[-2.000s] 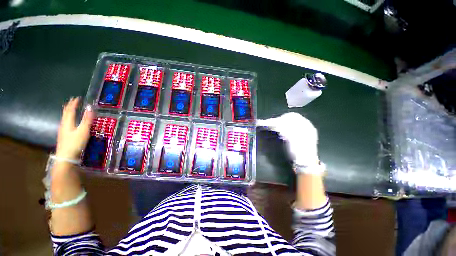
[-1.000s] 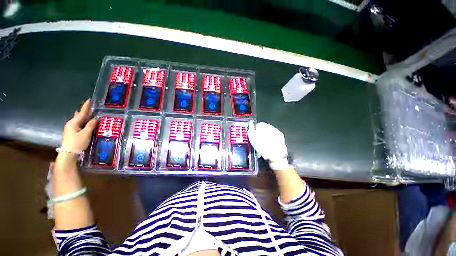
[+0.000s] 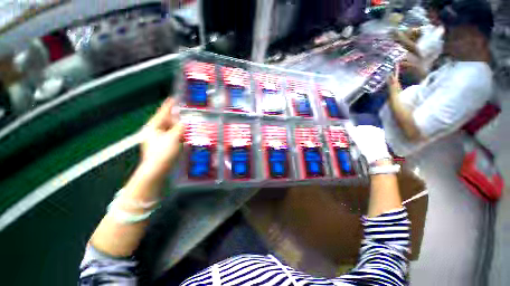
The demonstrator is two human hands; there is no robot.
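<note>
A clear plastic tray (image 3: pixel 221 114) with two rows of red keypad phones (image 3: pixel 275 153) is held up in front of me, off the bench. Each phone shows white marks at the far end and a dark blue screen at the near end. My left hand (image 3: pixel 162 139), which looks bare, grips the tray's left edge. My right hand (image 3: pixel 370 144), in a white glove, holds its right edge; the fingers are partly hidden and blurred.
The dark green bench (image 3: pixel 67 223) and its white rail (image 3: pixel 72 173) lie at left. A brown cardboard box (image 3: pixel 321 218) stands below the tray. A person in a white shirt (image 3: pixel 456 95) is at right, by more trays (image 3: pixel 383 72). A red item (image 3: pixel 482 177) lies further right.
The tray was lying on the bench and is now lifted, held by both hands. The view has swung right, bringing the other person and the box into sight. The white bottle is out of view.
</note>
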